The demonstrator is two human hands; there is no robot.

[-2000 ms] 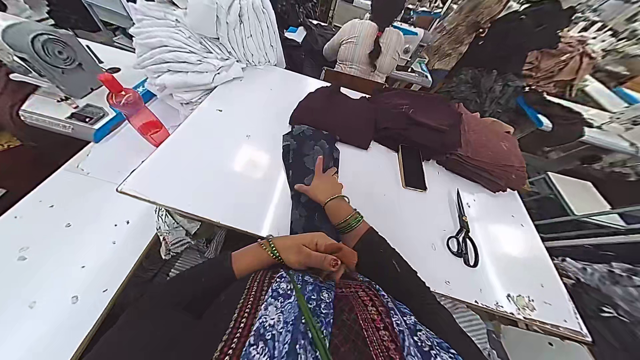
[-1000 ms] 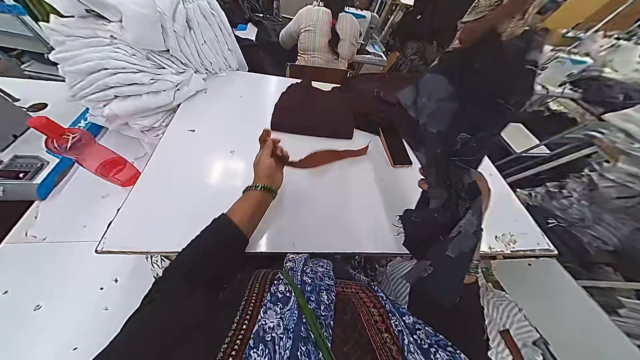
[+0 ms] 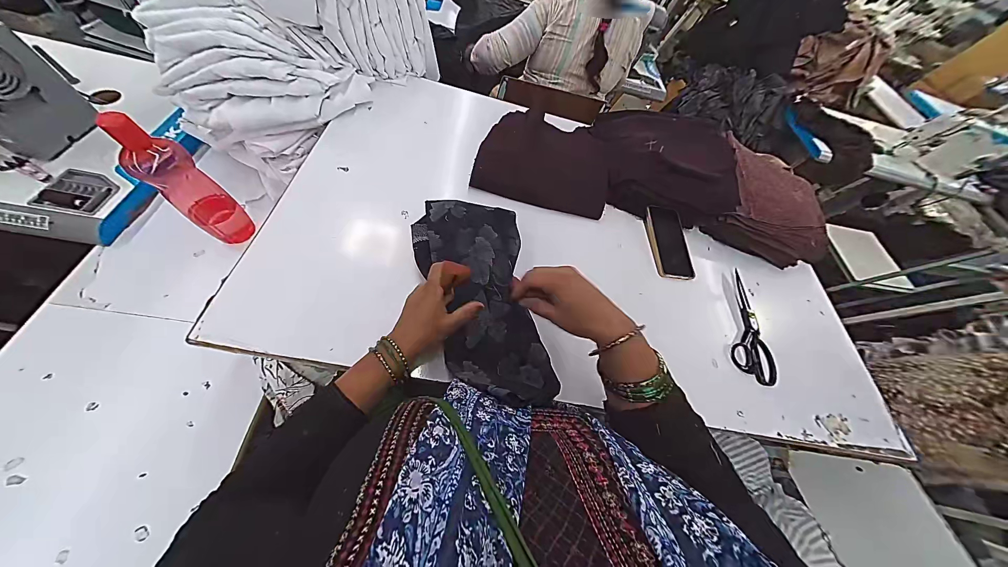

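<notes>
A dark leaf-patterned fabric piece (image 3: 492, 315) lies lengthwise on the white table (image 3: 315, 260), its near end at my waist. My left hand (image 3: 437, 307) rests at its left edge, thumb and fingers apart over the cloth. On the right edge, my right hand (image 3: 559, 295) pinches the fabric between thumb and fingers. Black-handled scissors (image 3: 754, 342) lie to the right, points away from me. A phone (image 3: 669, 242) sits between them and a row of dark maroon folded fabric (image 3: 543, 161).
White folded garments (image 3: 252, 71) are heaped at the far left. A red bottle (image 3: 189, 185) lies by a sewing machine (image 3: 47, 102) on the left table. Beyond the far edge a person (image 3: 551, 39) sits with their back to me. Brown fabric (image 3: 780, 197) ends the maroon row.
The patterned cloth, held up at the right one second ago, now lies flat before me. My left hand has let go of the thin brown strip. The scissors are visible again.
</notes>
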